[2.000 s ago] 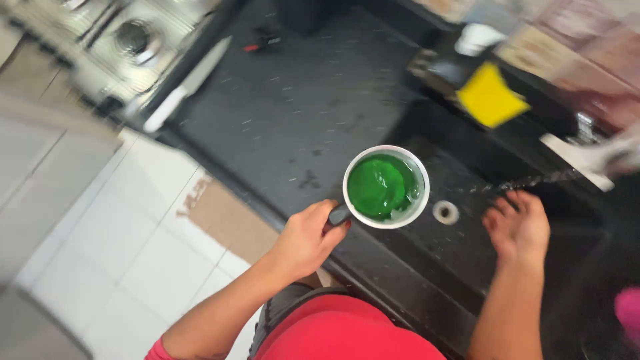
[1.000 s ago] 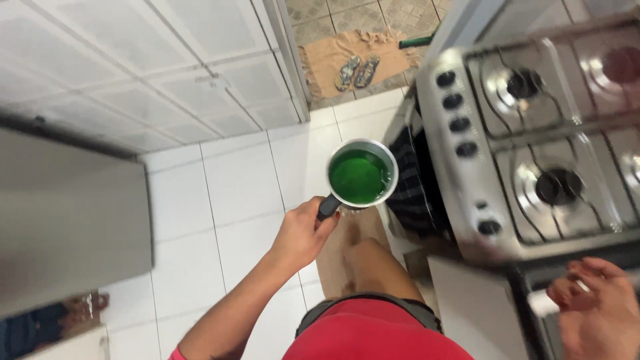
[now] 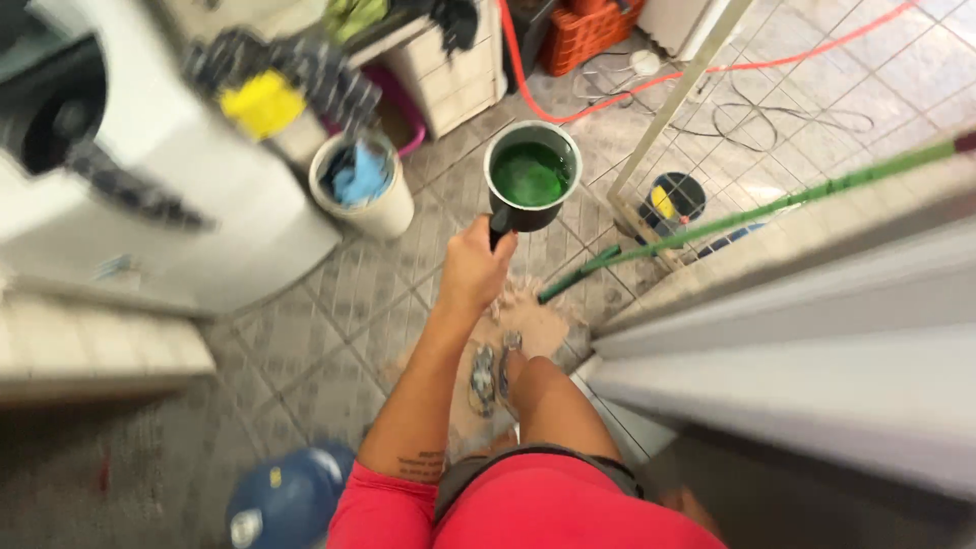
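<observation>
My left hand (image 3: 476,263) is closed around the black handle of a metal milk pot (image 3: 533,166). Green liquid fills part of the pot, which I hold upright above the tiled floor. My right hand is out of the picture. Below the pot, a pair of patterned flip-flops (image 3: 483,380) lies on a peach-coloured mat (image 3: 537,324); one of my feet is at the right-hand one.
A white bucket with a blue cloth (image 3: 361,177) stands left of the pot, beside a white appliance (image 3: 206,221). To the right are a green-handled squeegee (image 3: 579,274), a metal gate frame (image 3: 679,95) and a dark bucket (image 3: 675,200). A red hose (image 3: 564,118) crosses the floor ahead.
The view has moved from the sink past the stove to a tiled utility area. The pot has stayed in my left hand throughout. My right hand, visible in both earlier frames, has left the view.
</observation>
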